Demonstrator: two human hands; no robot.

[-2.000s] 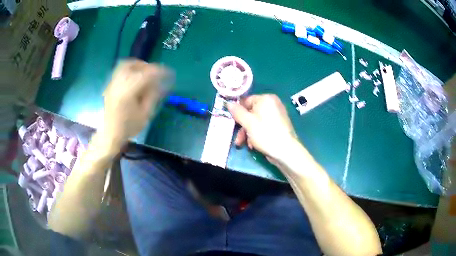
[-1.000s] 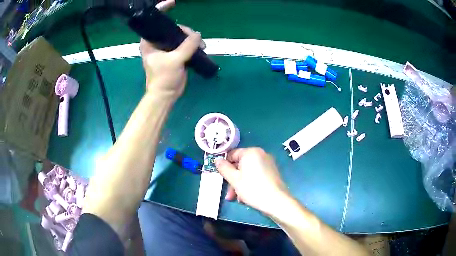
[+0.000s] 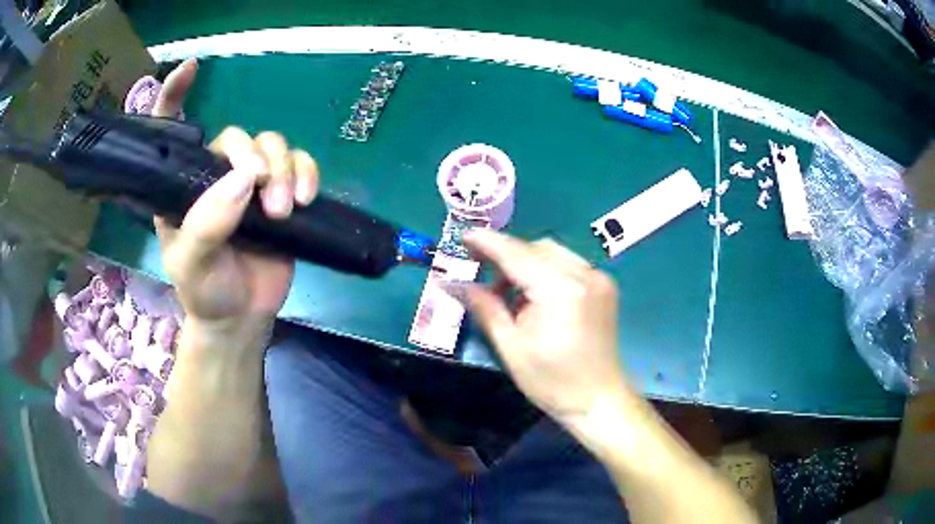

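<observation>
My left hand [image 3: 231,225] is wrapped around the thick black electric screwdriver [image 3: 297,227], held over the mat and pointing right. The pink fan body [image 3: 438,307] lies with its round head away from me and its handle towards me. A small green circuit board [image 3: 461,237] sits in the handle just below the head. My right hand [image 3: 549,307] is at the right of the handle, with fingertips at the board. The blue battery [image 3: 413,246] shows only in part, at the screwdriver's front end. The screwdriver's bit cannot be made out.
A pink handle cover [image 3: 648,212] lies right of the fan. Blue batteries [image 3: 641,107] lie at the far right, near small pink pieces [image 3: 740,169] and a clear plastic bag [image 3: 871,235]. A board panel [image 3: 372,100] lies at the far side. A bin of pink housings [image 3: 108,379] is at lower left.
My left hand picked up the screwdriver and swung it from the far side down towards the fan handle. It now points right, beside the board. My right hand stays by the handle, its fingers more spread.
</observation>
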